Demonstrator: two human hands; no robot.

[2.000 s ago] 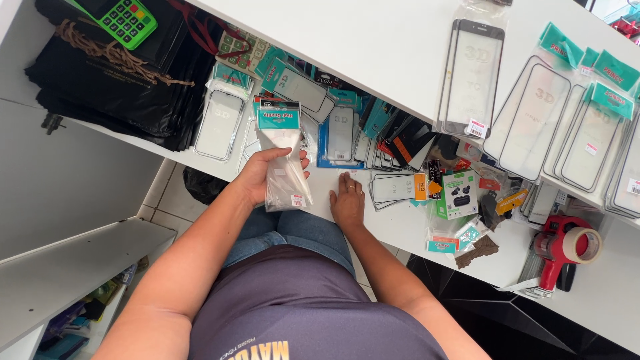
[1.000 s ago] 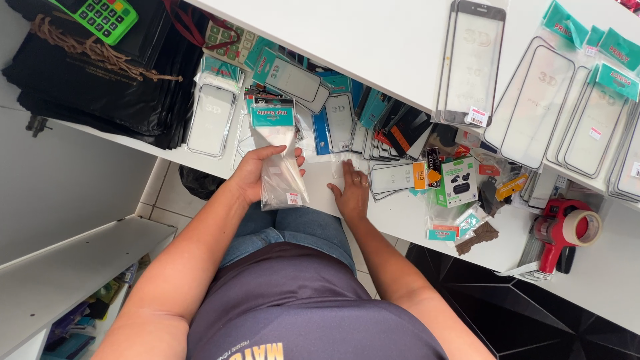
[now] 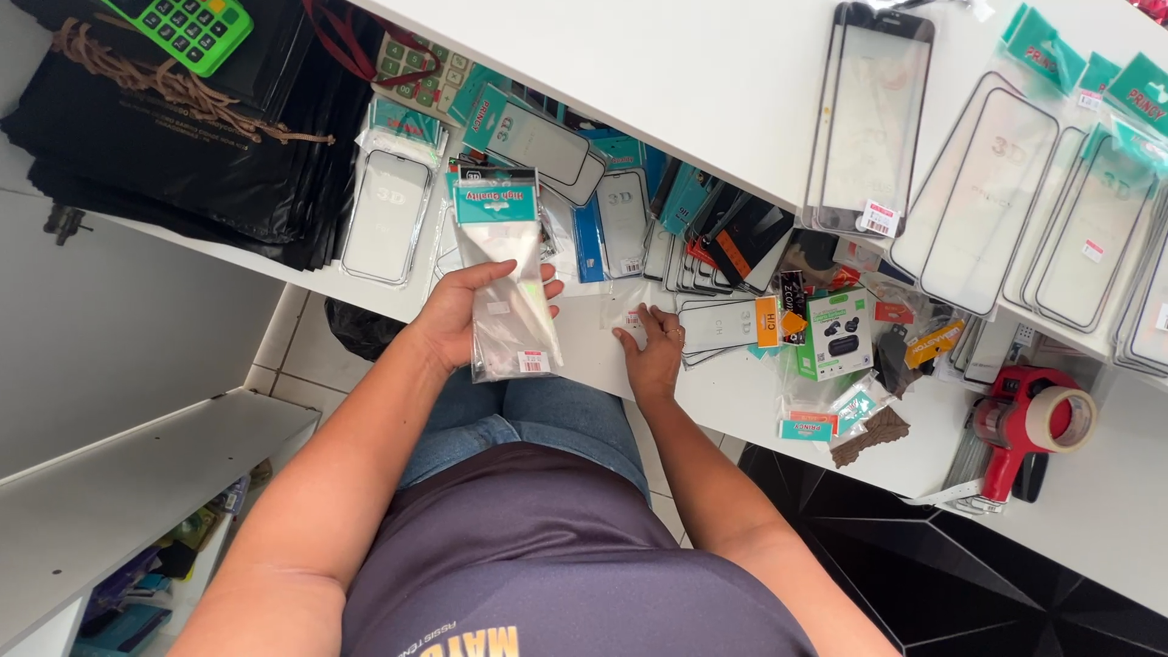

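My left hand (image 3: 484, 310) holds a clear plastic packet (image 3: 506, 274) with a teal header, its fingers behind the packet. My right hand (image 3: 655, 351) rests on the white counter edge, its fingertips at a small clear plastic sleeve (image 3: 630, 308) bearing a sticker; whether they grip it I cannot tell. Just right of that hand lie screen protectors (image 3: 716, 324) with an orange tab. Behind both hands are more packaged screen protectors (image 3: 622, 214), and one lone protector (image 3: 388, 214) lies left of my left hand.
Black bags (image 3: 182, 146) are stacked at the left under a green card terminal (image 3: 196, 32). A green-and-white earbud box (image 3: 835, 333) and a red tape dispenser (image 3: 1008, 424) lie at the right. More protectors (image 3: 990, 192) cover the raised white shelf (image 3: 675, 82). A calculator (image 3: 420, 73) sits behind.
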